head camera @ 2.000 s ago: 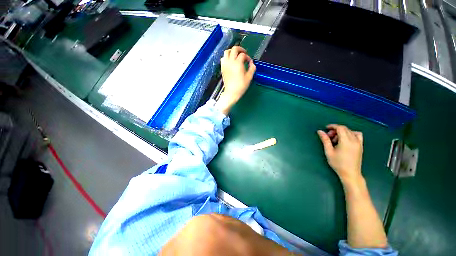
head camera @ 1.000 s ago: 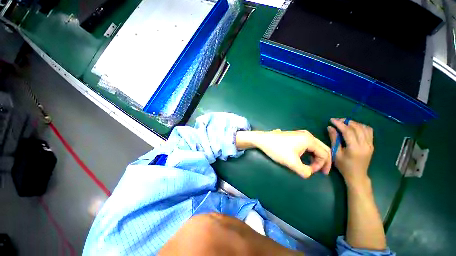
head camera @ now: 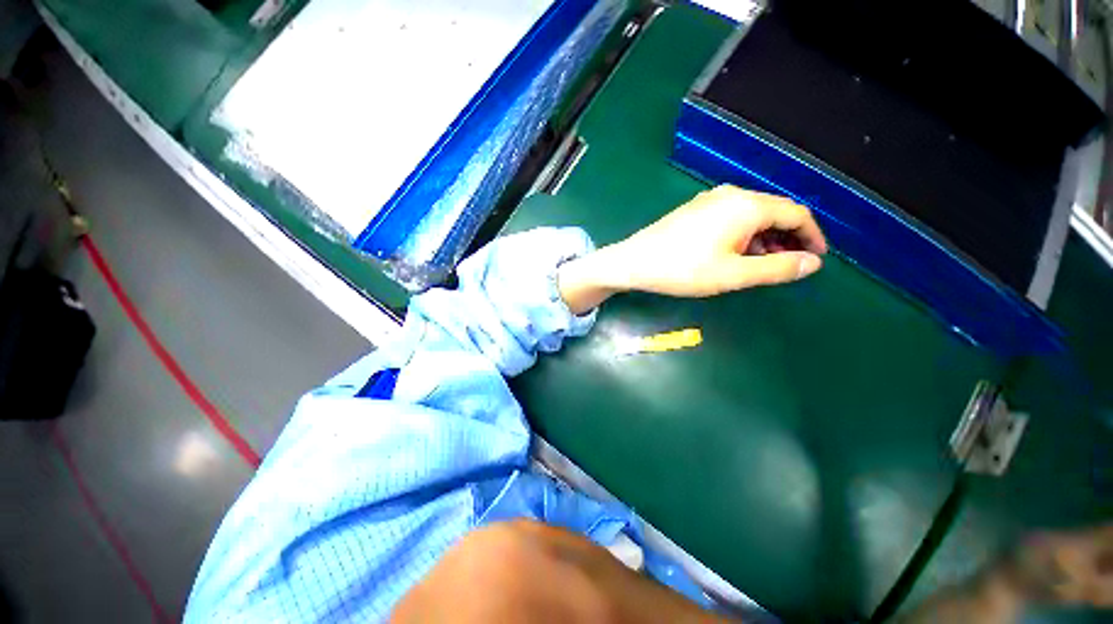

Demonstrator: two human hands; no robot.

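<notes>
A black enclosure panel (head camera: pixel 897 140) with a long blue front panel (head camera: pixel 854 232) lies at the upper right. My left hand (head camera: pixel 732 248) is over the green mat just in front of the blue panel, fingers curled and thumb near the fingertips; whether it pinches anything thin cannot be told. A blurred skin-coloured shape, apparently my right hand or forearm (head camera: pixel 1037 585), is cut off at the lower right; its fingers cannot be made out. A yellow-handled cutter (head camera: pixel 671 340) lies on the mat below my left hand.
A white-topped unit (head camera: pixel 366 104) with a blue edge, partly in bubble wrap (head camera: pixel 519 152), lies at the upper left. A silver bracket (head camera: pixel 991 429) is on the green surface at the right. The pale bench rail (head camera: pixel 262 238) borders a grey floor with a red line.
The hands were close together with a thin blue strip at the right one. My left hand has moved up toward the blue panel, my right to the lower right edge. The strip is not visible now.
</notes>
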